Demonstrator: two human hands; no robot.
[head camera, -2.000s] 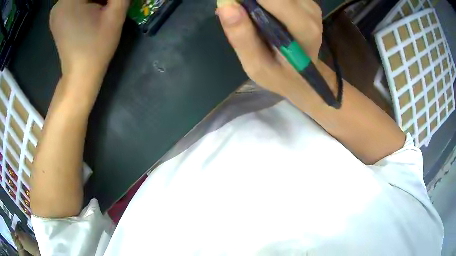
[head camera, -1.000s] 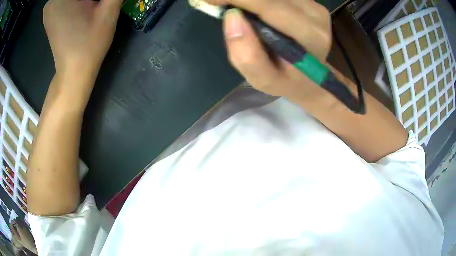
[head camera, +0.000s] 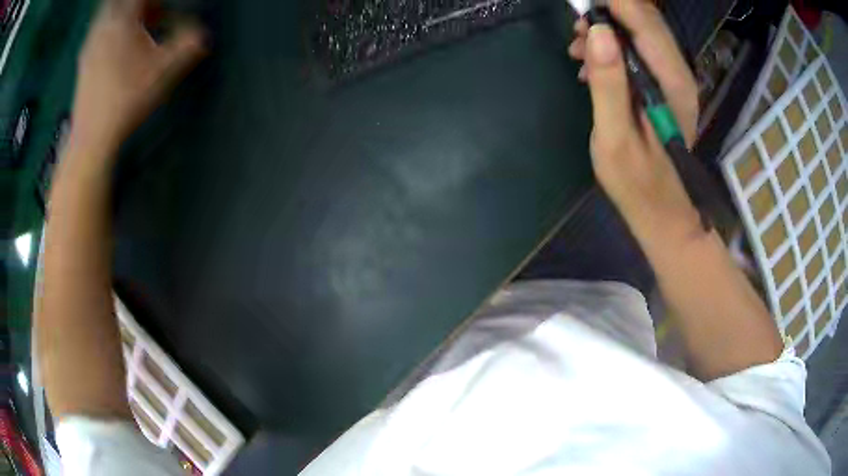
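My right hand (head camera: 628, 125) is at the upper right, closed round the black soldering iron (head camera: 664, 123) with its green band. The iron's pale collar points to the top edge, and its tip is out of the picture. My left hand (head camera: 125, 70) is at the upper left, blurred, with the thumb apart from the fingers and no object visible in it. Its fingertips are partly cut off by the top edge. The dark solder mat (head camera: 400, 33), speckled with silver spatter, lies at the top between my hands. No phone board shows in the middle.
A white parts tray (head camera: 177, 409) lies at the lower left beside my left forearm. White grid trays (head camera: 800, 195) with tan cells are at the right, beyond my right arm. The glossy green belt (head camera: 23, 200) runs along the left edge. The dark bench top (head camera: 372, 214) lies between my arms.
The view has shifted. My right hand and the iron now appear farther right. My left thumb has spread from the fingers. The green phone board has left the picture and the spattered mat has come in.
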